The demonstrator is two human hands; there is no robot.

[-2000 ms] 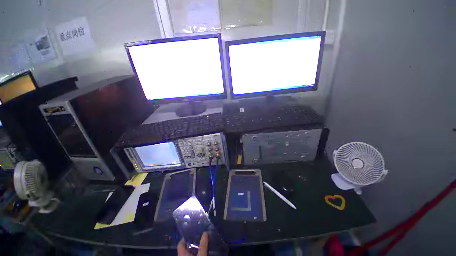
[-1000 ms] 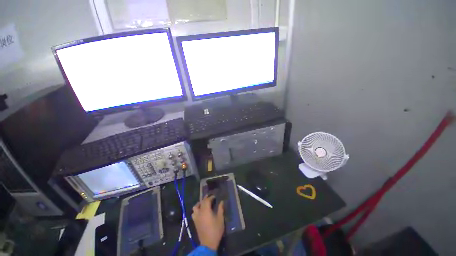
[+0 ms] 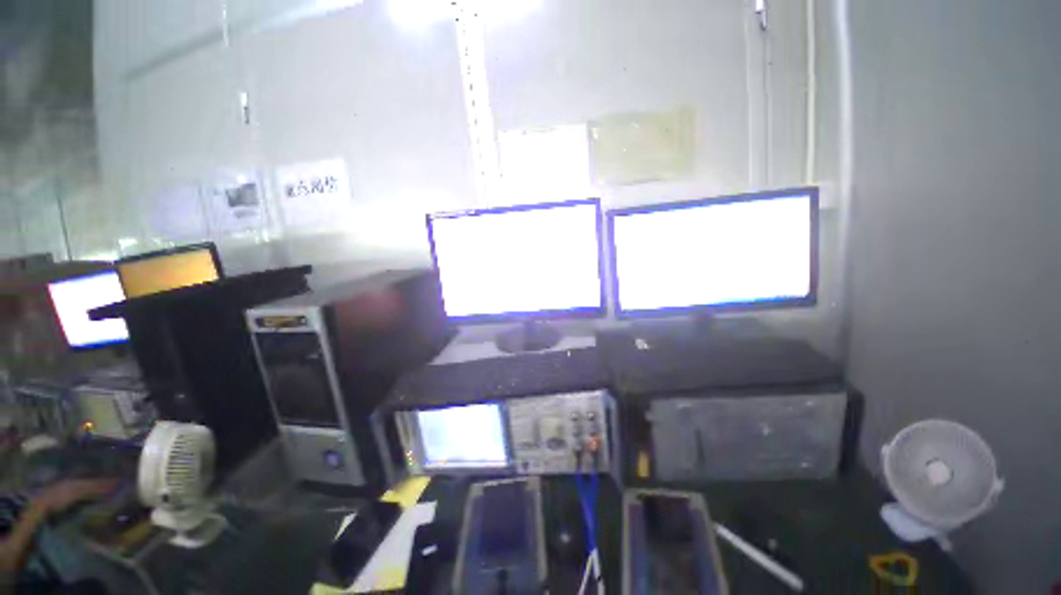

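Neither of my hands is in the picture. The left coupler plate point(image 3: 503, 537) and the right coupler plate point(image 3: 671, 546) lie side by side at the bench front, cut off by the lower edge. A dark flat thing, apparently a phone, lies on the right plate; its outline is blurred. Blue cables point(image 3: 589, 511) run down from the tester point(image 3: 561, 432) between the plates. A dark phone point(image 3: 363, 542) lies on white and yellow paper sheets point(image 3: 401, 546) left of the plates.
Two lit monitors point(image 3: 518, 262) stand behind the instruments. A PC tower point(image 3: 332, 456) stands left, a grey-fronted case point(image 3: 750, 436) right. White fans point(image 3: 938, 474) stand at both sides. A white stick point(image 3: 759, 557) and yellow loop point(image 3: 894, 568) lie right. Another person's arm point(image 3: 58, 500) shows far left.
The view has tilted up and turned left, so the bench sits lower. The hand that was over the right plate a second ago is out of the picture.
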